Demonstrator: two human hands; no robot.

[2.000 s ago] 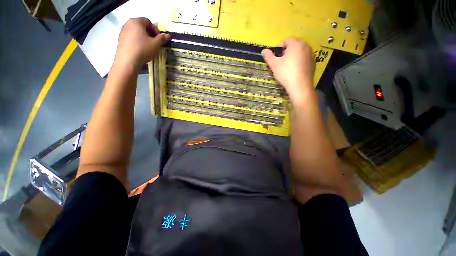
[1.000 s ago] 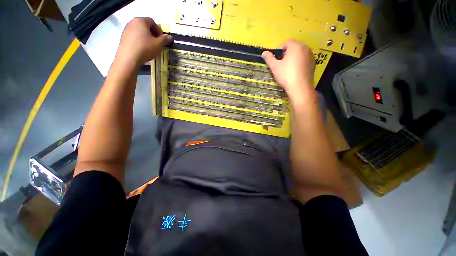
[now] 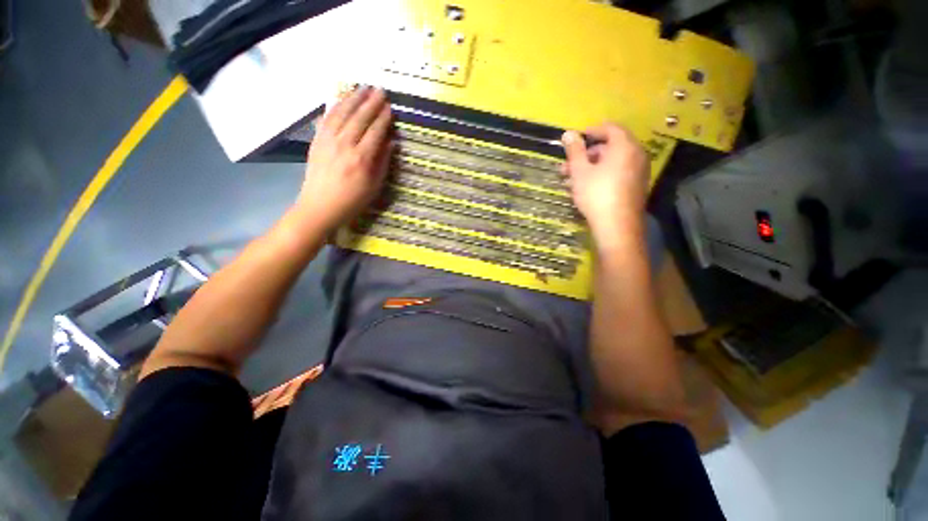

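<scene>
The yellow loading plate [image 3: 463, 267] lies across my lap, with several parallel silvery-grey slots. A black zipper [image 3: 478, 124] with a thin pale centre line lies along the top slot. My left hand [image 3: 351, 153] lies flat with fingers together over the zipper's left end and the left ends of the slots. My right hand [image 3: 600, 168] pinches the zipper's right end between thumb and fingers. The slots below the zipper show no black strip where visible; my left hand hides their left ends.
A yellow board with screws [image 3: 570, 61] extends beyond the slots. Black zipper bundle [image 3: 229, 41] lies on a white surface [image 3: 270, 97] at upper left. A pale control box [image 3: 753, 214] with red display stands right, above another yellow plate [image 3: 794, 387]. A metal-frame stool [image 3: 92, 351] is at left.
My left hand has gone from pinching the zipper's left end to lying flat over it. My right hand still holds the right end. The plate has shifted slightly lower in view.
</scene>
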